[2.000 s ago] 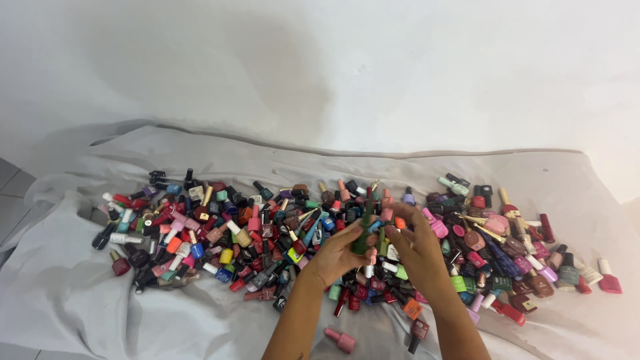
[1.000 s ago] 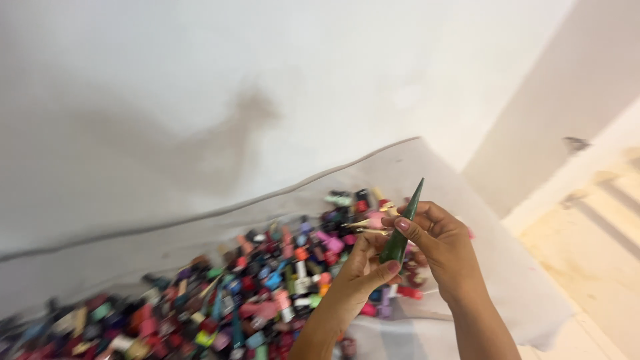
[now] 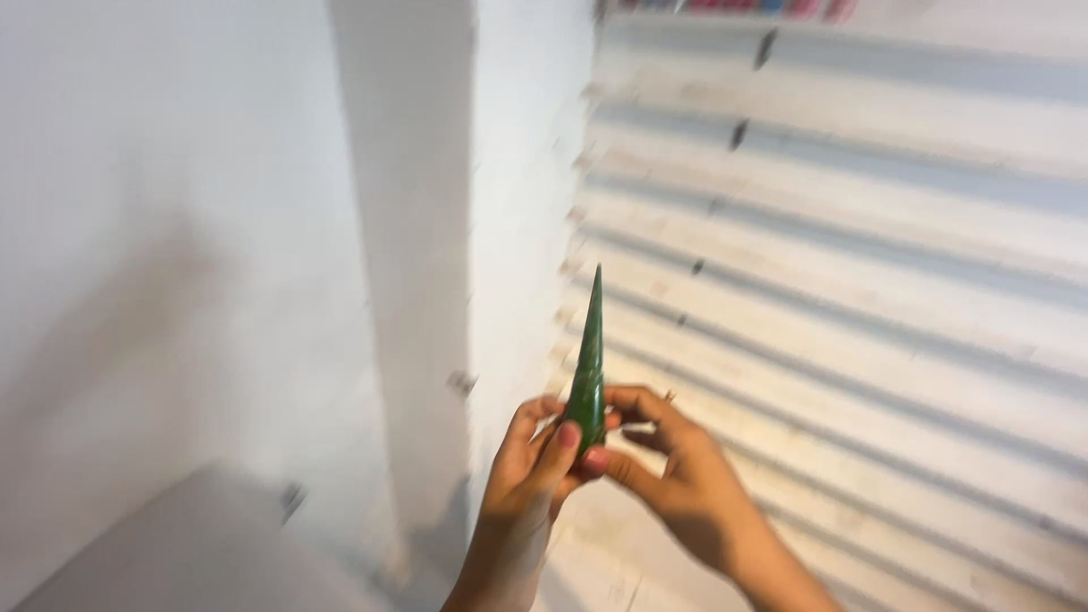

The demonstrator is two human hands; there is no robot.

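A green, tapering bottle with a long pointed top stands nearly upright between my hands, its tip up. My left hand grips its lower part from the left, the thumb lying across the front. From the right, my right hand has its thumb and fingers at the base of the same bottle. The bottle's lowest part is partly hidden by the thumbs.
Slatted white shelves fill the right side, with a row of small red, pink and blue items at the top edge. A white wall stands at left, above a grey cloth-covered surface at the lower left.
The view has swung right, from the pile of nail polish bottles to the shelves. Both hands still hold the green bottle, which has come away from over the pile.
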